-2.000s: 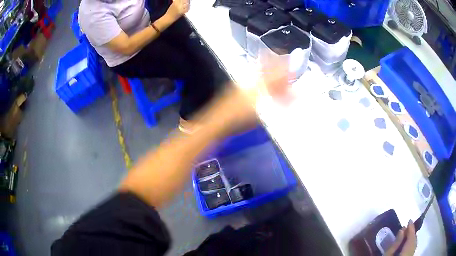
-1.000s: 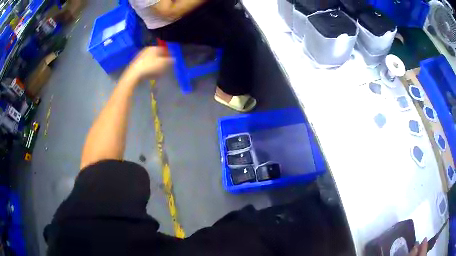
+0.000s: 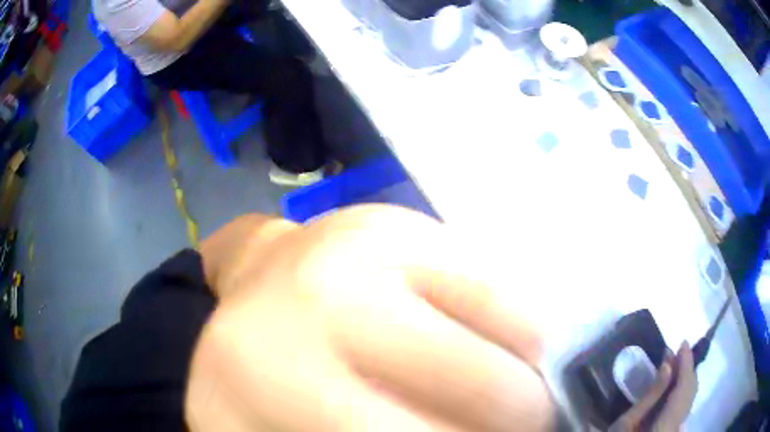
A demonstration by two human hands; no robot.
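Note:
A dark boxy housing (image 3: 598, 371) lies at the bench's lower right, with a pale oval panel (image 3: 633, 371) over it. My right hand (image 3: 673, 395) is beside the panel and holds a dark, thin pen-like tool, likely a soldering iron (image 3: 702, 348), pointing up and right. My left hand (image 3: 363, 329) is large and blurred, close to the camera, left of the housing. Its fingers point towards the housing. Its fingertips are not clear, so I cannot tell whether it holds anything.
Oval pieces (image 3: 620, 137) lie on the white bench (image 3: 481, 160). A tan strip with ovals and a blue tray (image 3: 692, 101) are at the back right. Bagged units (image 3: 426, 34) and a white spool (image 3: 563, 40) stand at the top. A seated person (image 3: 253, 93) is upper left. My left hand partly hides a blue crate (image 3: 355, 187).
My left hand has swung from above the floor back towards the bench and the camera. The view has shifted, showing more of the housing and right hand. The right hand still holds the tool.

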